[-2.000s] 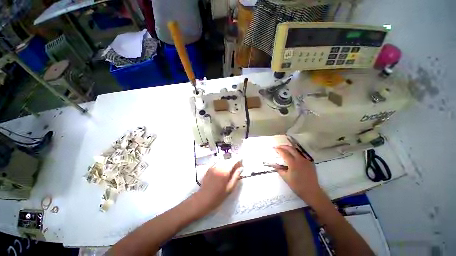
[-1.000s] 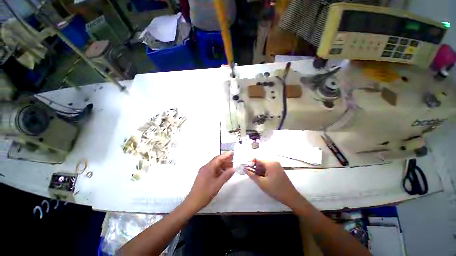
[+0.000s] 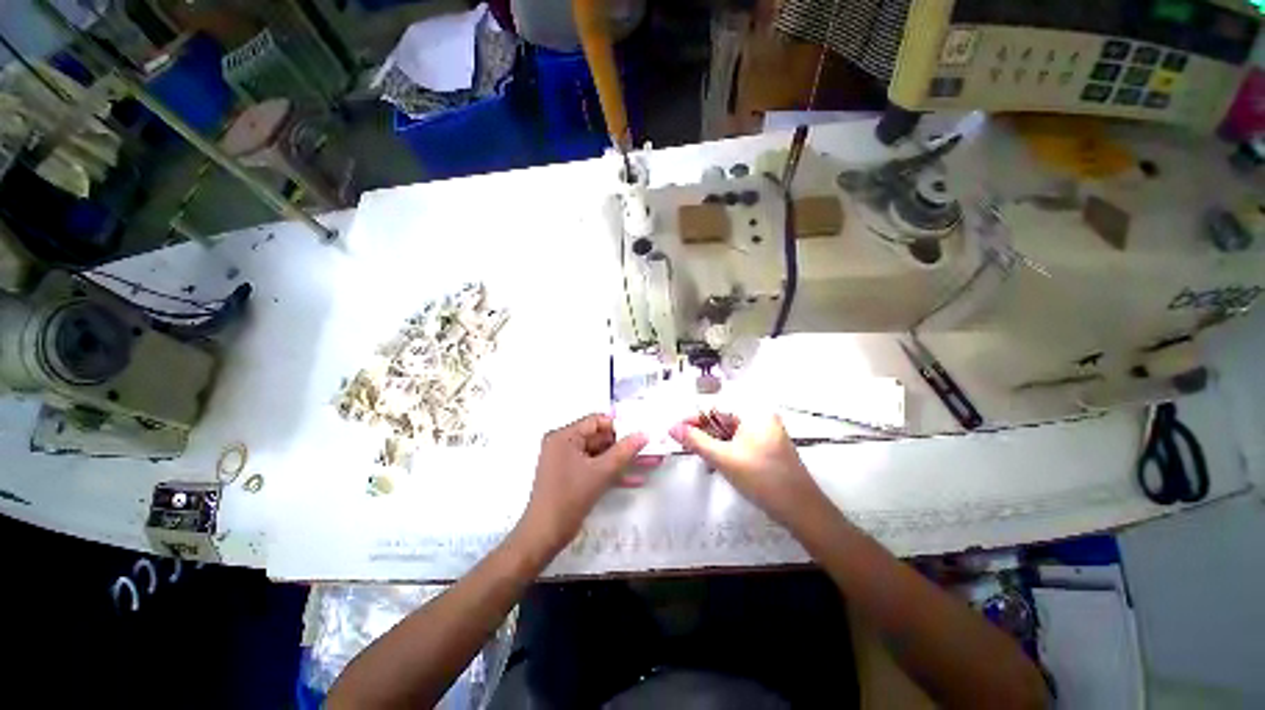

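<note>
A small white fabric piece [image 3: 649,420] lies in front of the presser foot [image 3: 705,364] of the sewing machine [image 3: 902,278]; its outline is washed out by bright light. My left hand [image 3: 572,476] holds its left side between thumb and fingers. My right hand [image 3: 751,458] holds its right side with the fingertips, and a small dark thing, perhaps snips [image 3: 715,422], shows in those fingers. A pale flat strip [image 3: 867,402] lies on the bed to the right of the needle.
A loose heap of small cream labels [image 3: 430,372] lies left of the machine. A slim dark cutter [image 3: 945,384] lies on the bed and black-handled scissors [image 3: 1172,455] at the far right. The control panel [image 3: 1075,63] stands behind. A second machine [image 3: 104,347] is at left.
Since two seconds ago my right hand has moved left from the bed to join my left hand at the fabric. Since one second ago the piece is held flatter and wider; the view has shifted slightly.
</note>
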